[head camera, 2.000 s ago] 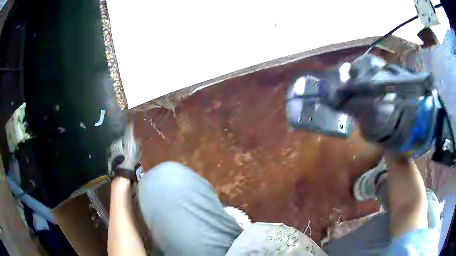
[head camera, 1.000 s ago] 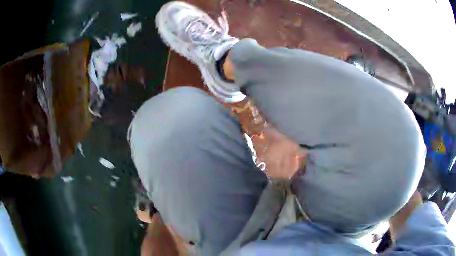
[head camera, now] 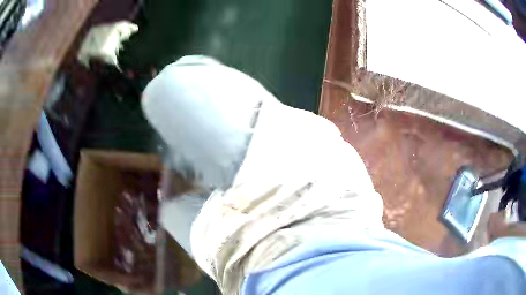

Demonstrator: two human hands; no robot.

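Observation:
The fabric stack lies at the upper right, with a white paper sheet (head camera: 438, 57) on top and a frayed grey-brown edge (head camera: 427, 97). The flat silver base plate (head camera: 465, 204) of the cutting machine sits at the right on the table, apart from the stack's edge. Dark and blue machine parts are cut off by the right rim. My right wrist and part of my right hand (head camera: 506, 226) show beside the machine, blurred and cut off, so the grip is unclear. My left hand is not in view.
The red-brown tabletop (head camera: 404, 158) carries loose threads near the stack's corner. My light-trousered leg covers the centre. The dark green floor (head camera: 271, 34) lies left of the table, with a pale scrap (head camera: 106, 43). An open cardboard box (head camera: 89, 219) with dark contents is at the lower left.
The view has swung, and the stack corner and base plate now show. My raised shoe has left the picture. My leg now extends over the floor side. The box appears lower.

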